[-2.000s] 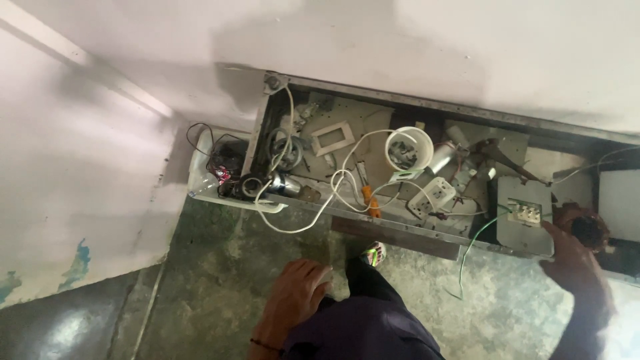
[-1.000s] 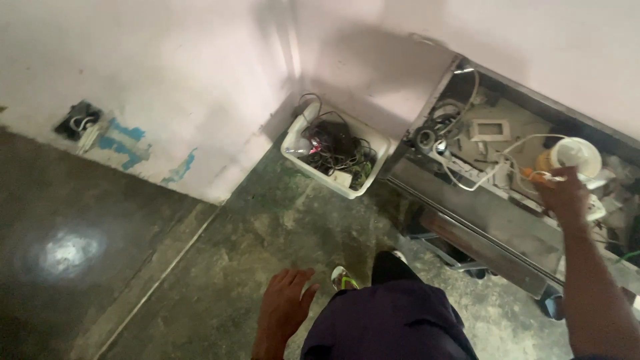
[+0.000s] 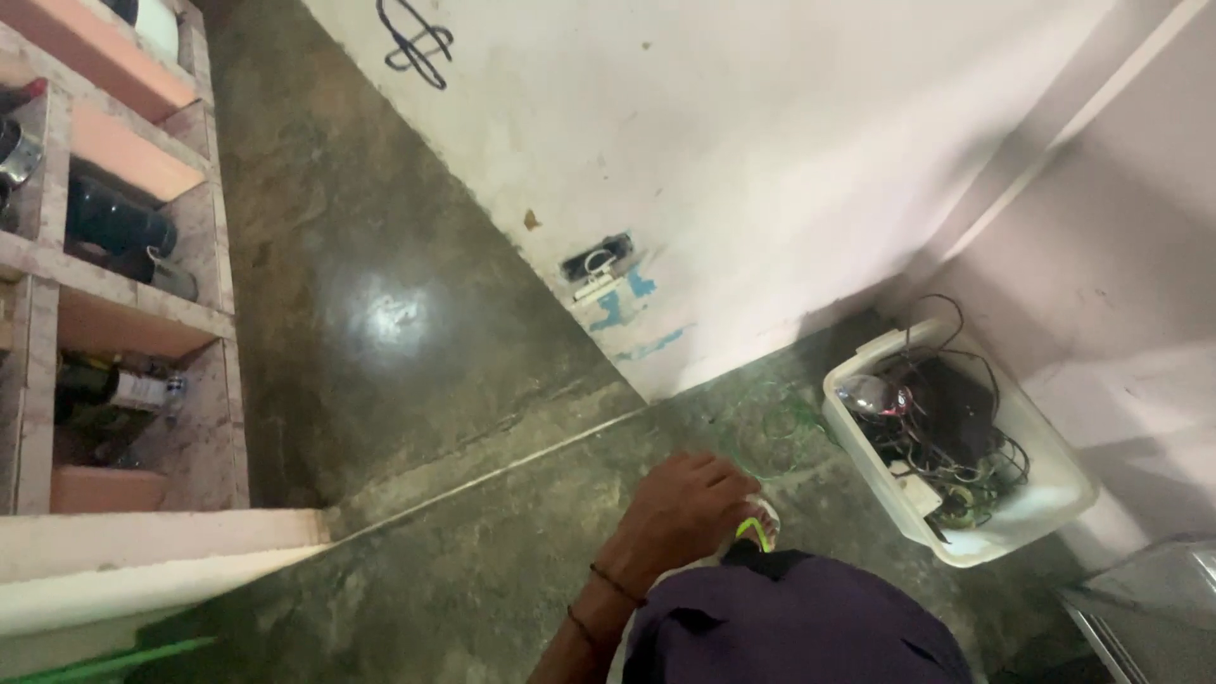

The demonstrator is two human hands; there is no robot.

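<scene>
Back up, fingers bent, my left hand (image 3: 689, 508) is over the floor beside my shoe (image 3: 760, 522), with two thin dark bands on its wrist. Its palm is hidden, so whether it holds anything cannot be told. My right hand is out of view. To the right of my left hand stands a white plastic bin (image 3: 1040, 513) with a tangle of dark cables (image 3: 950, 446) and a clear plastic item (image 3: 872, 394) in it. Loops of thin green wire (image 3: 779, 432) lie on the floor between the hand and the bin.
At the left is a shelf unit (image 3: 223, 408) with bottles (image 3: 119, 218) in its compartments. A wall box (image 3: 597, 261) with loose white wires sits low in the pale wall (image 3: 760, 171). A black cord (image 3: 418, 47) is on the wall above. A metal edge (image 3: 1107, 632) shows at lower right.
The view has swung far left. My right hand, seen at the orange-handled tool in the metal-framed tray a second ago, is out of view. My left hand's fingers are more bent.
</scene>
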